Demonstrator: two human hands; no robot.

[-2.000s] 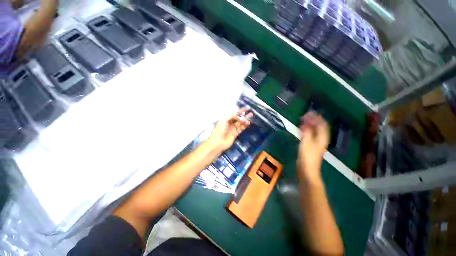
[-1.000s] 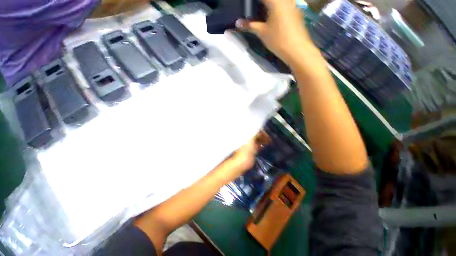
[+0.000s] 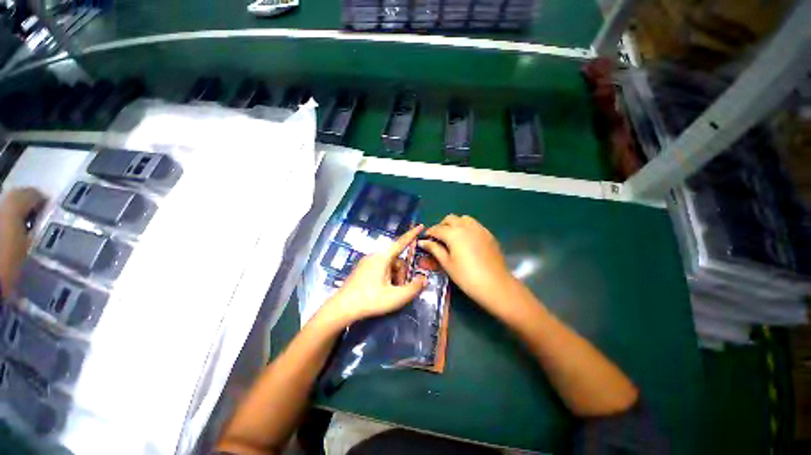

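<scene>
The orange jig [image 3: 440, 347] lies on the green bench, mostly covered; its right and lower edges show. A glossy blue-black adhesive sheet [image 3: 378, 209] lies left of it, and a shiny dark film part [image 3: 387, 342] lies over the jig's lower portion. My left hand [image 3: 378, 284] is at the jig's upper end, its thumb and index finger apart around a small reddish-dark area. My right hand [image 3: 467, 253] is beside it, fingers bent down and touching there. Whether either hand pinches a small piece cannot be told.
At left, a tray holds dark housings [image 3: 111, 204] beside a large white sheet [image 3: 196, 240]. Beyond the pale rail [image 3: 498, 178], spaced housings [image 3: 458, 133] stand on the green conveyor. Stacked packed parts [image 3: 436, 13] are above, stacked trays [image 3: 747, 275] at right. Another person's hand [image 3: 22, 204] is at far left.
My right hand has come back from the far side, where it held a dark thing, to the jig beside my left hand. Glossy film now covers much of the jig. The camera view has turned.
</scene>
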